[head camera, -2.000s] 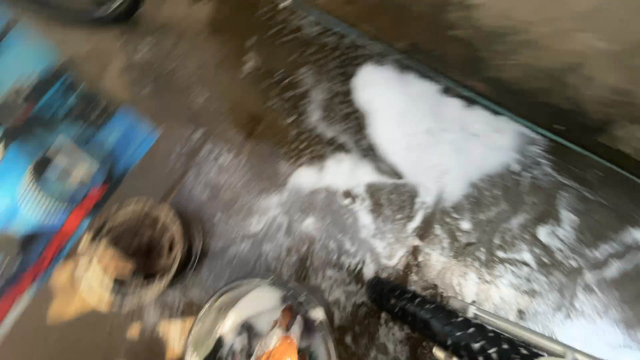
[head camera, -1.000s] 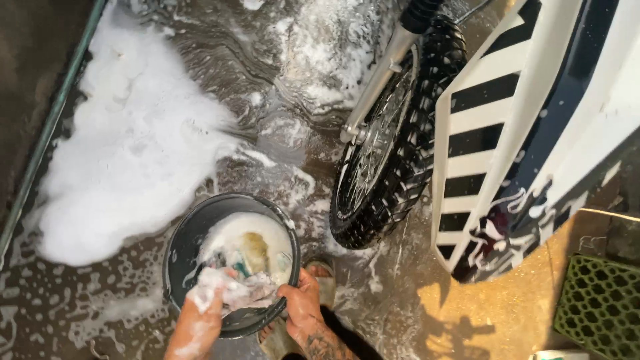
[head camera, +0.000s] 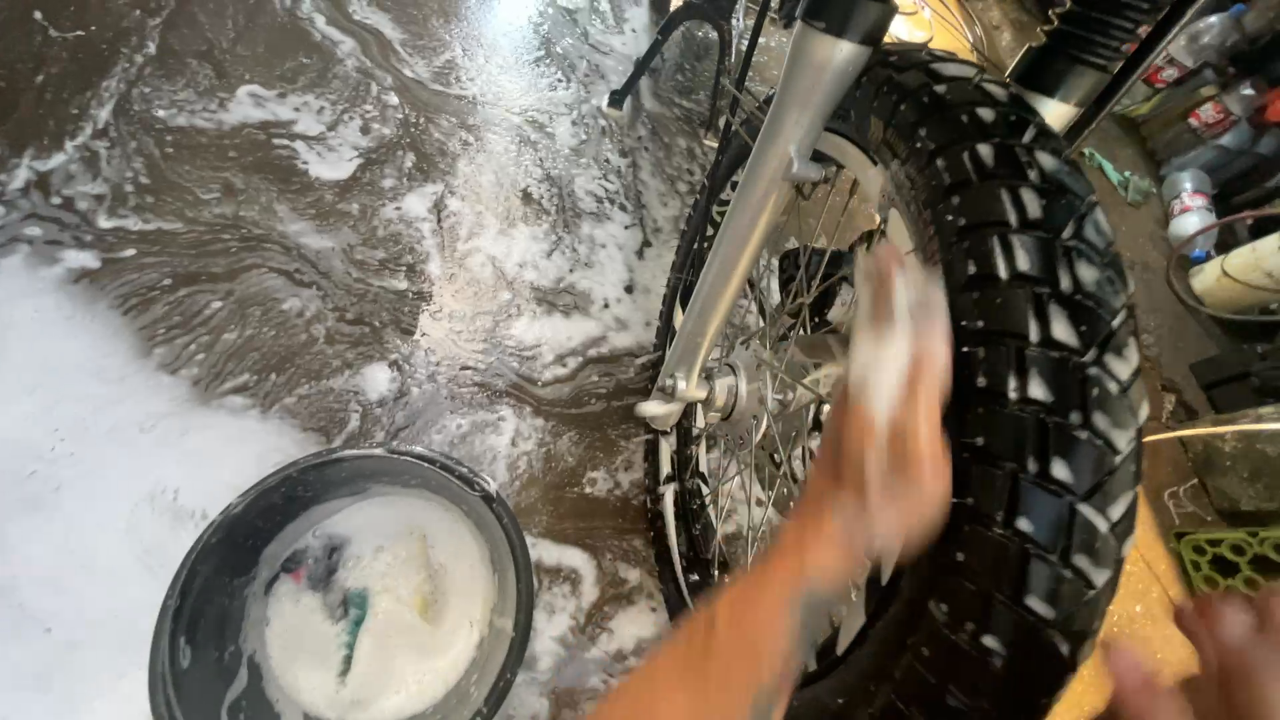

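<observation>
My left hand, blurred and covered with white foam, reaches up between the wire spokes and the knobby motorcycle tyre; whether it holds something cannot be told. The silver fork leg runs down to the wheel hub, left of that hand. My right hand shows only in part at the bottom right corner, blurred, near the tyre's lower right side. A dark bucket with foamy water stands at the lower left, with a teal item and a dark item partly above the foam.
Thick white foam covers the wet floor at the left. Several plastic bottles lie at the upper right, by a teal scrap. A green plastic crate stands at the right edge, below a thin yellow cable or hose.
Both hands have left the bucket, where they were one second ago. My left hand has moved to the wheel, my right hand to the lower right. The view has shifted closer to the wheel.
</observation>
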